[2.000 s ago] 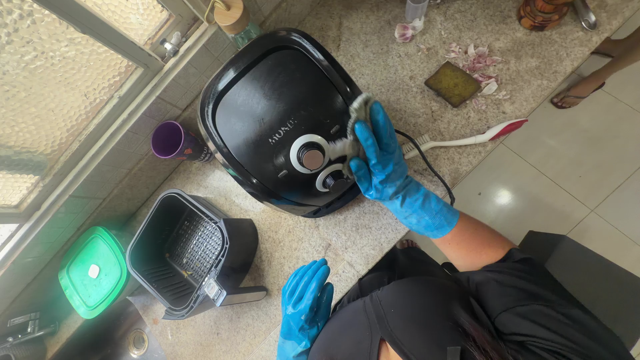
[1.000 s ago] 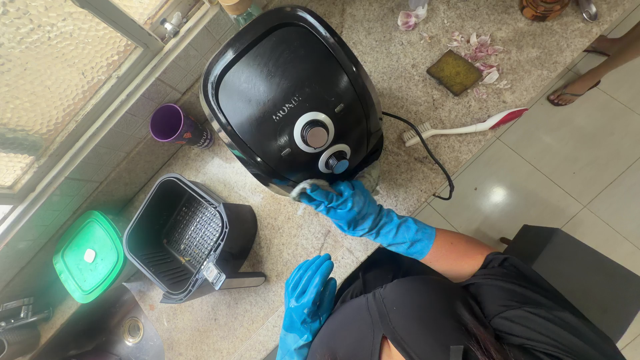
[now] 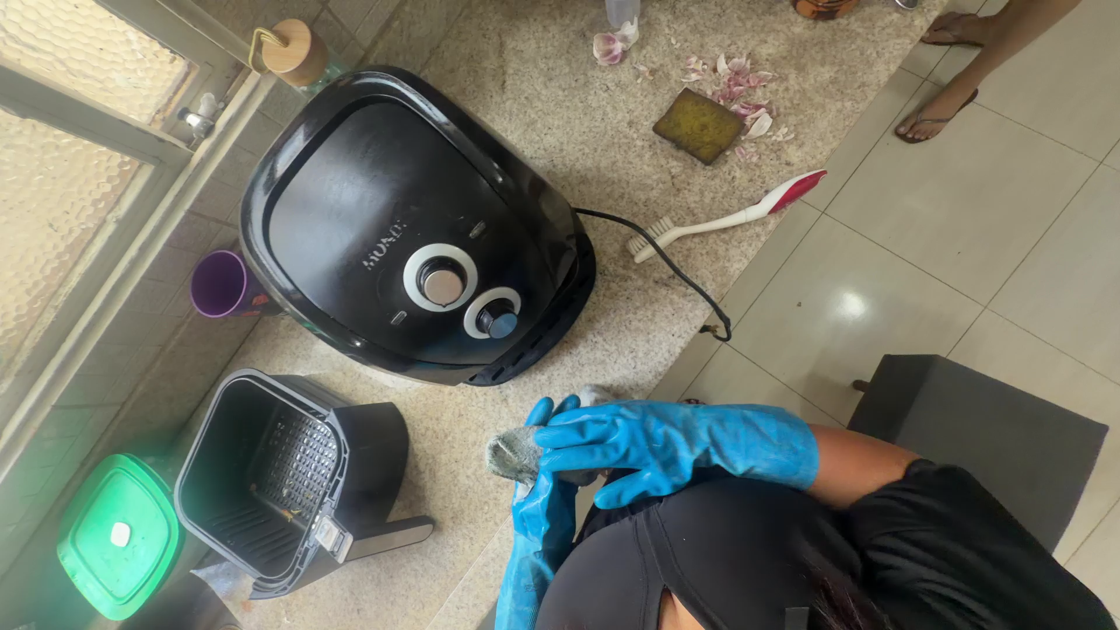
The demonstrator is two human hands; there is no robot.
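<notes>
Both my hands wear blue rubber gloves and meet at the counter's front edge, around a grey cloth. My right hand lies over the cloth, fingers pointing left. Beneath it my left hand comes up from below and grips the same cloth, its palm partly hidden. Beyond them stands a black air fryer with two front knobs, its cord trailing right. The fryer's drawer, with a perforated basket inside, is out on the counter to the left, its handle toward me.
A purple cup and a green lid are by the window wall. A white and red brush, a worn scouring sponge and garlic skins lie to the right. Another person's feet show on the tiled floor.
My right hand has come away from the fryer's front toward my body with the cloth. My left hand has risen to meet it, and both are now at the cloth.
</notes>
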